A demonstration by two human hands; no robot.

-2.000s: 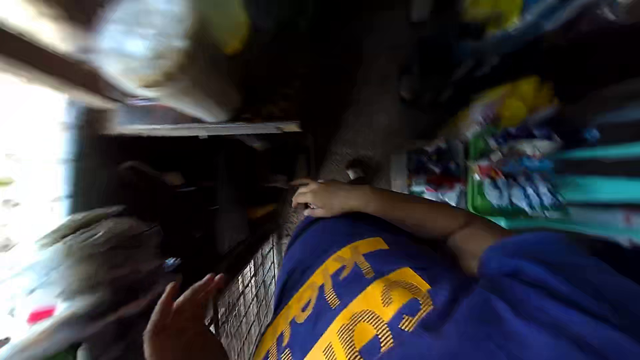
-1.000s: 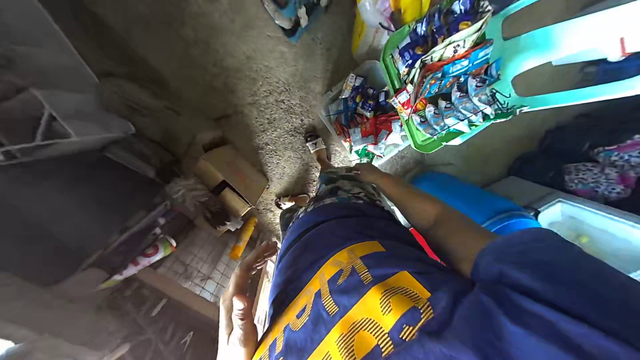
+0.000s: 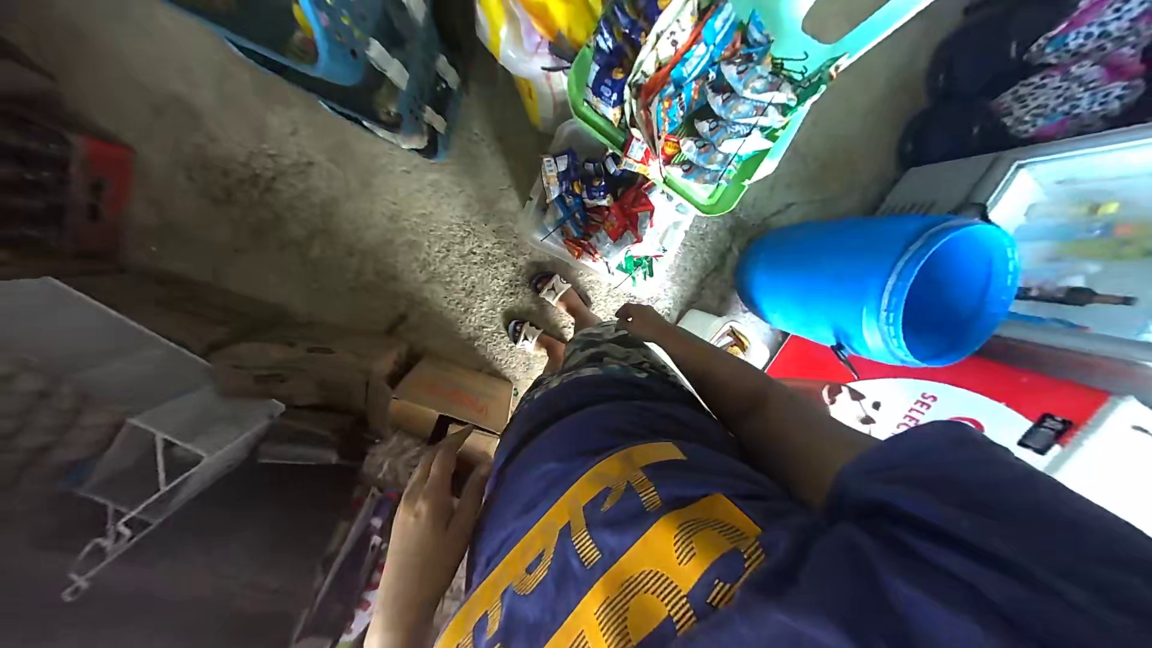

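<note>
My left hand [image 3: 436,513] hangs beside the dark blue shirt [image 3: 612,549], fingers slightly apart, with nothing seen in it. Just beyond its fingertips is an open cardboard box [image 3: 454,394]. My right hand [image 3: 637,320] is at the edge of the camouflage shorts [image 3: 612,351], its fingers loosely curled; whether anything is inside cannot be told. Past it lies a clear plastic bin [image 3: 670,229] with small packets. A green basket [image 3: 717,200] full of snack packets stands above that bin. My feet, in sandals [image 3: 553,286], are on the concrete floor.
On the right are an open blue plastic drum [image 3: 819,279], a red cooler [image 3: 963,373] bearing a phone, and a glass-fronted case [image 3: 1080,207]. A blue plastic crate [image 3: 342,67] is at the top; a white metal rack [image 3: 202,423] stands left.
The view has swung around strongly. From one second ago, the blue drum and cooler show more fully on the right, and a blue crate shows more fully at the top.
</note>
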